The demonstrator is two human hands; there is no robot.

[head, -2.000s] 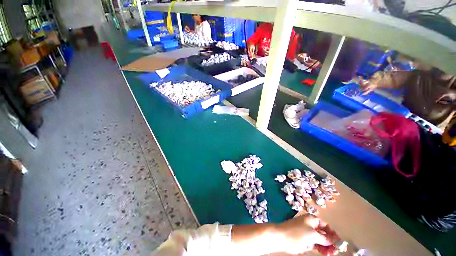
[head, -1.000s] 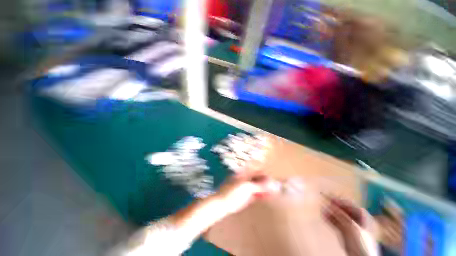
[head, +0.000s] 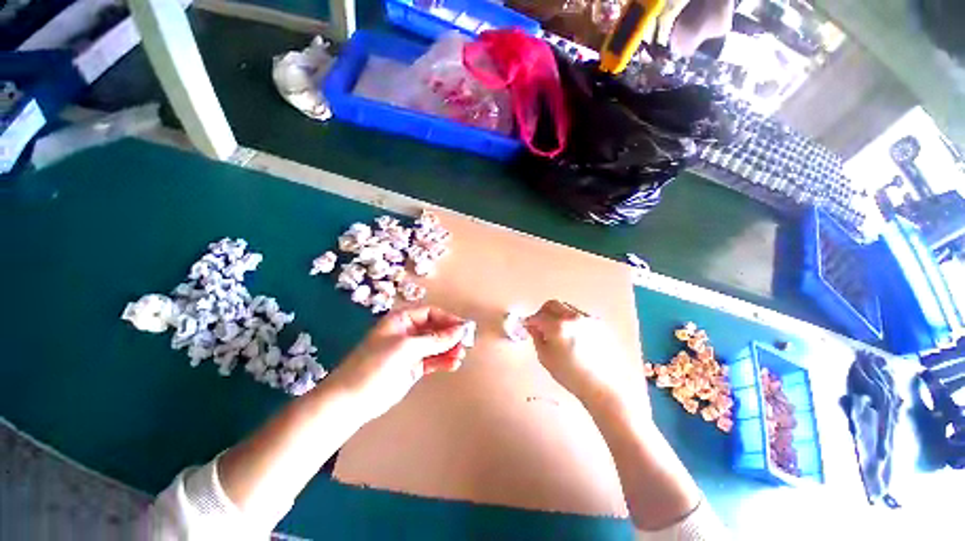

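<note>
My left hand (head: 397, 354) pinches a small white housing (head: 467, 334) over the cardboard sheet (head: 476, 444). My right hand (head: 577, 349) is to its right, its bent fingertips at the small round dish (head: 515, 325) with whitish contents. Whether they hold a tiny part cannot be told. Tiny dark specks (head: 543, 400) lie on the cardboard below the hands. A pile of joined pieces (head: 379, 259) lies at the cardboard's upper left corner. A pile of white housings (head: 228, 317) lies farther left on the green top.
Orange-tan parts (head: 693, 375) lie beside a small blue basket (head: 749, 412) with pinkish-brown pieces at right. Behind the cardboard are a blue tray (head: 423, 129), a pink-red bag (head: 545, 95), and a black plastic bag (head: 608, 148). A pale upright (head: 185, 79) stands at back left.
The view has swung right and down, bringing the basket and orange-tan pile in. My right hand, out of view two seconds ago, is now over the cardboard facing my left hand.
</note>
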